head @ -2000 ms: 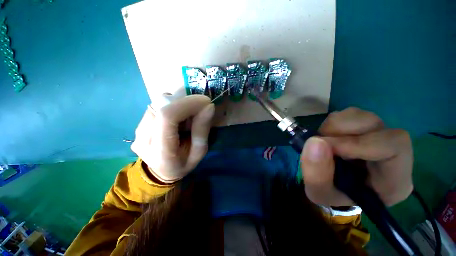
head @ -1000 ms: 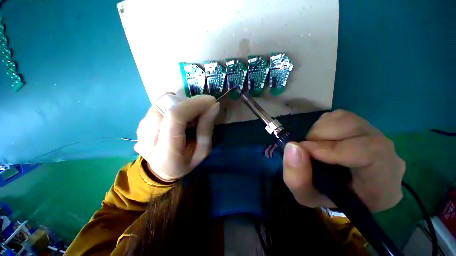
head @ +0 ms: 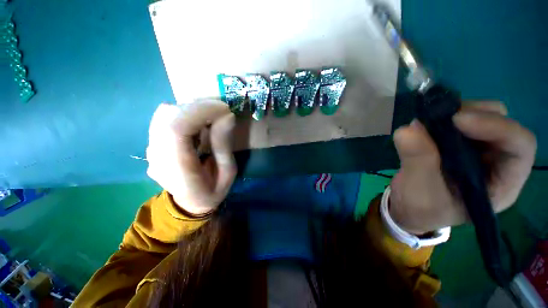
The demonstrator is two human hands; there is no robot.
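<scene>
A green PCB panel strip (head: pixel 282 91) of several small joined boards with silvery parts lies on the pale work board (head: pixel 240 36). My right hand (head: pixel 462 162) grips the black soldering iron (head: pixel 462 153); its blurred metal tip is over the work board's upper right corner, away from the strip. My left hand (head: pixel 192 153) is at the strip's lower left end with thumb and forefinger pinched. A short piece of solder wire (head: pixel 138 157) shows left of that hand; no wire is clearly visible at the fingertips.
Another green strip (head: pixel 18 60) lies on the blue-green mat (head: pixel 90 108) at the far left. Blue and white items (head: pixel 27 277) are at the lower left, below the green floor (head: pixel 90 222). A red object (head: pixel 536 267) is at the lower right edge.
My right hand has lifted the iron off the strip and moved it up and right. My left hand has moved slightly left, and its wire has left the boards.
</scene>
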